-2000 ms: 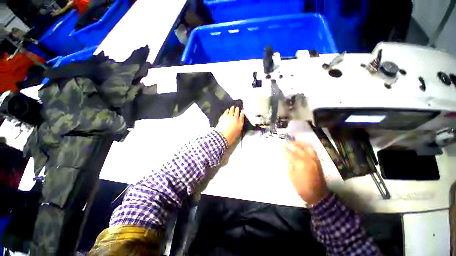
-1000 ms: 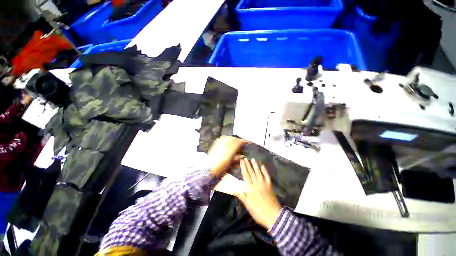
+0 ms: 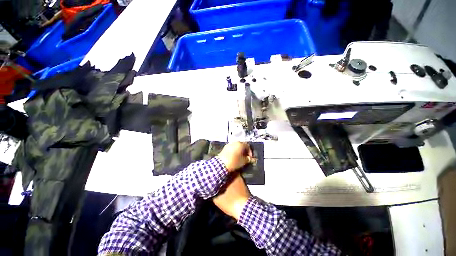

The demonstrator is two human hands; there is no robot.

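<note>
A camouflage panel [image 3: 170,135] lies folded on the white table left of the needle. Its dark squarish end [image 3: 257,167] lies just in front of the presser foot [image 3: 250,135] of the white sewing machine [image 3: 375,85]. My left hand [image 3: 237,156] is on this dark end, its fingers curled and pinching at the fabric. My right hand [image 3: 231,196] is at the table's front edge, crossed under my left wrist; its fingers are hidden. Narrow camouflage and dark strips [image 3: 332,147] lie under the machine arm, with thin metal prongs [image 3: 364,180] beside them.
A large camouflage and black heap [image 3: 65,130] drapes over the table at left. A flat black rectangle, perhaps a phone [image 3: 391,157], lies right of the strips. Blue bins [image 3: 240,45] stand behind the table. A long white table [image 3: 127,32] runs away at back left.
The panel's dark end has moved from the needle to the front edge and back near the presser foot. Both hands came together on it; my right hand has passed under my left wrist. The view has shifted.
</note>
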